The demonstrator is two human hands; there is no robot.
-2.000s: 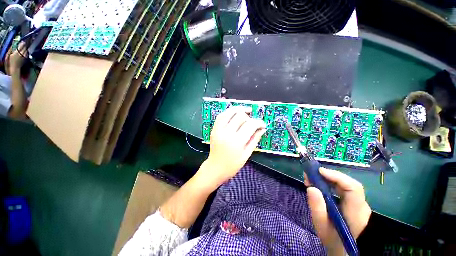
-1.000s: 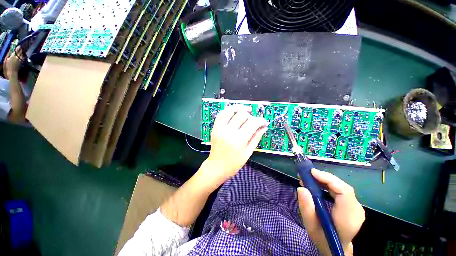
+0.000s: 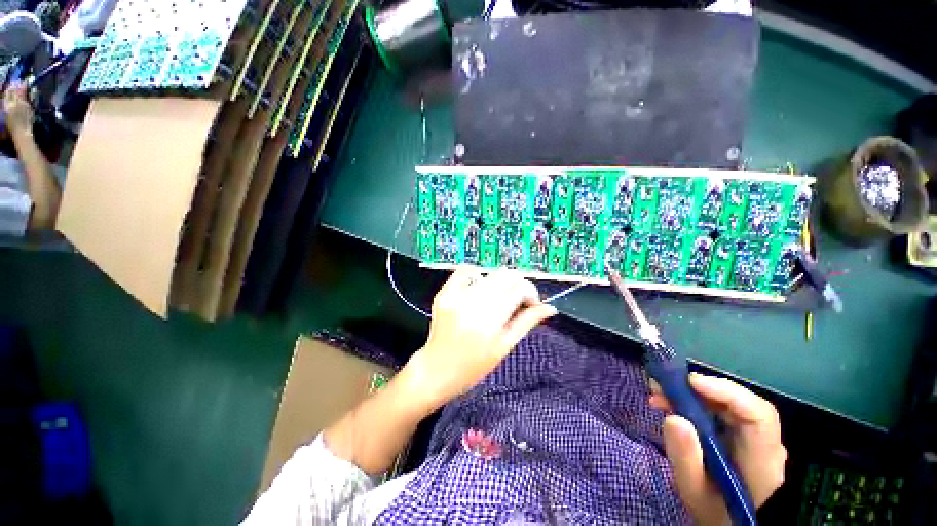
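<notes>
The green circuit board panel (image 3: pixel 616 231) lies on the green bench against the black plate (image 3: pixel 606 92). My left hand (image 3: pixel 483 324) is at the panel's front edge, left of its middle, and pinches the pale solder wire (image 3: pixel 568 292), whose end points right. The wire loops behind my left hand off the bench edge. My right hand (image 3: pixel 724 442) holds the dark blue soldering iron (image 3: pixel 699 431). Its metal tip is near the panel's front edge, close to the wire's end; whether they touch I cannot tell.
A tall stack of boards and brown cardboard sheets (image 3: pixel 139 195) stands at the left. A solder spool (image 3: pixel 408 33) is behind it. A round pot (image 3: pixel 873 190) and yellowish sponge (image 3: pixel 923 247) are at the right. A lower stack (image 3: pixel 319 401) is by my left arm. Another person's arm shows far left.
My left hand and the wire have come off the panel's middle to its front edge. The iron tip has moved from the upper row to the front edge. The view has shifted slightly.
</notes>
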